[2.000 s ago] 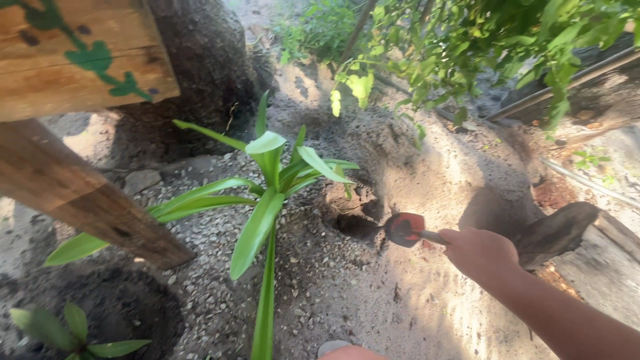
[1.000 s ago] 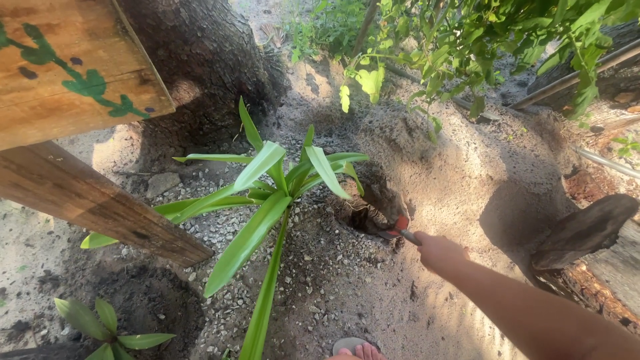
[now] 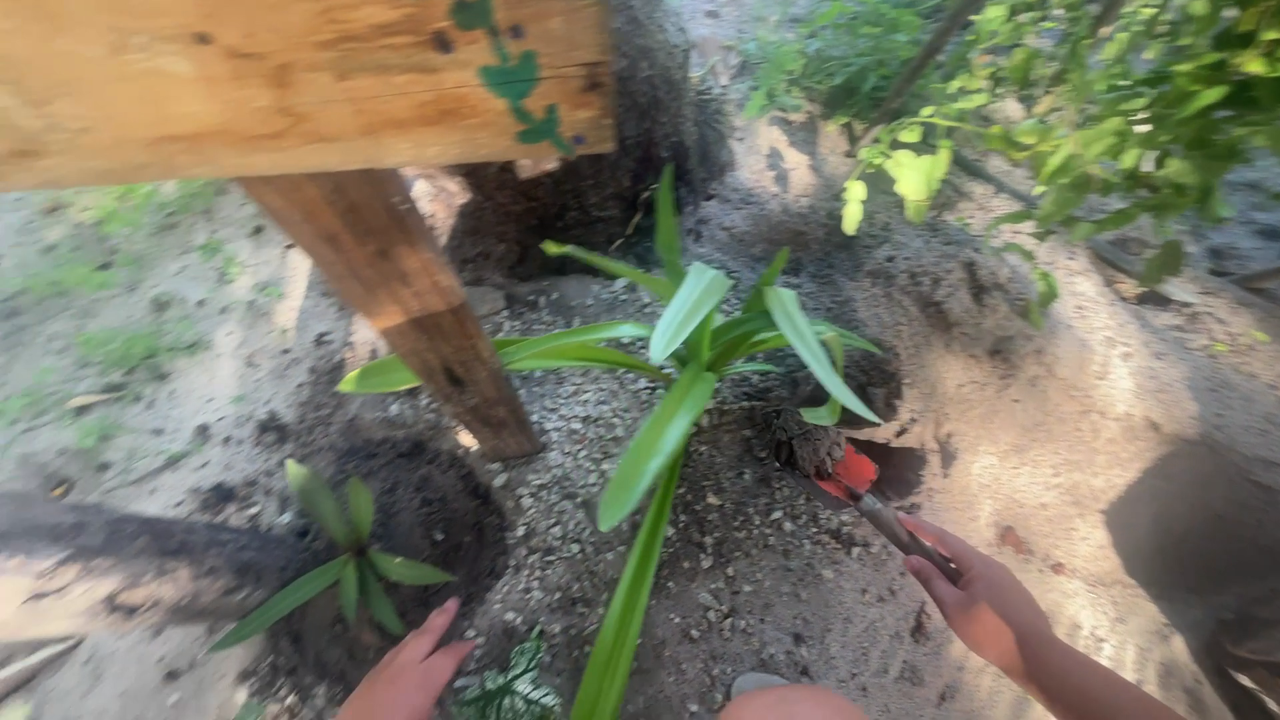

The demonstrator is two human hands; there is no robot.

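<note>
My right hand (image 3: 985,595) grips the handle of a small garden trowel (image 3: 855,470) with a red blade. Dark soil (image 3: 808,445) is heaped on its blade, just right of a large strap-leaved plant (image 3: 690,380). Part of a hole in the sand lies behind the trowel, under the leaf tips. At the bottom, left of centre, my left hand (image 3: 410,670) holds nothing, its fingers apart. It is near a small long-leaved plant (image 3: 355,560) in dark soil, and a patterned-leaf plant (image 3: 510,690) grows close to its right.
A wooden board (image 3: 300,90) with painted green leaves stands at upper left on a slanting wooden post (image 3: 430,330). Behind them rises a tree trunk (image 3: 650,120). A log (image 3: 130,570) lies at left. Leafy branches (image 3: 1130,150) overhang the upper right.
My left hand has come into view at the bottom. The trowel, earlier with its blade at or in the hole, now bears soil and is closer to the big plant. The view has shifted left.
</note>
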